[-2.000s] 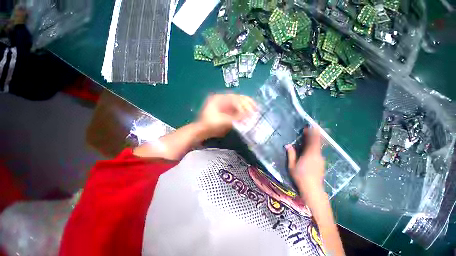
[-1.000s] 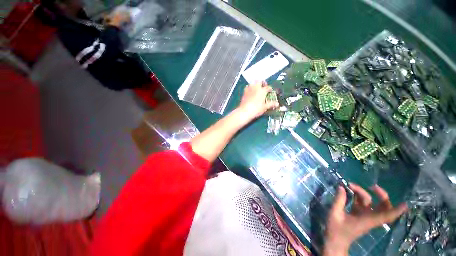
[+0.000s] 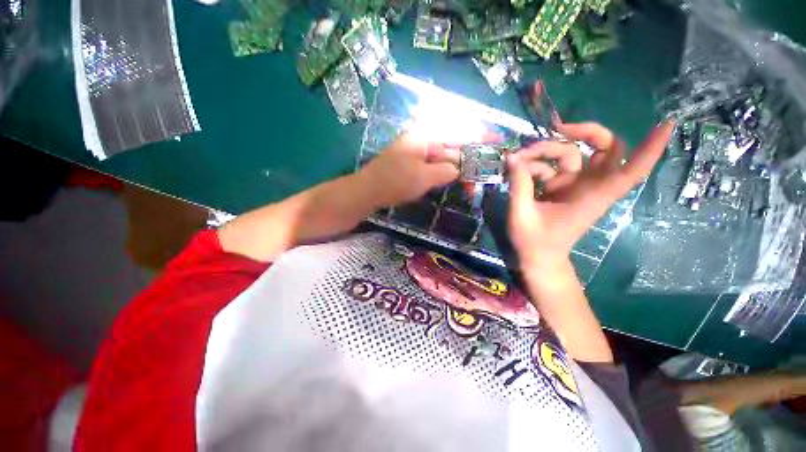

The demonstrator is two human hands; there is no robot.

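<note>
A small circuit board point(image 3: 483, 164) is held between both hands above the glossy adhesive sheet point(image 3: 436, 217). My left hand point(image 3: 411, 166) grips the board's left edge. My right hand point(image 3: 566, 181) is at its right edge, thumb and finger close together, other fingers spread. A thin dark object point(image 3: 540, 107) stands up beside the right fingers; I cannot tell what it is. The sheet lies on the green table in front of the shirt, with strong white glare on its upper part. Whether a small pad is at the fingertips is too blurred to tell.
The pile of boards point(image 3: 552, 28) lies beyond the sheet. A striped stack of sheets point(image 3: 137, 75) is at the left. Handled boards point(image 3: 714, 159) lie on bubble wrap point(image 3: 685, 258) at the right. Another person's arm point(image 3: 747, 391) shows at the lower right.
My left hand has come back from the pile to above the sheet, with a board. My right hand has moved in to meet it at the board. The camera view has shifted, and the phone is out of view.
</note>
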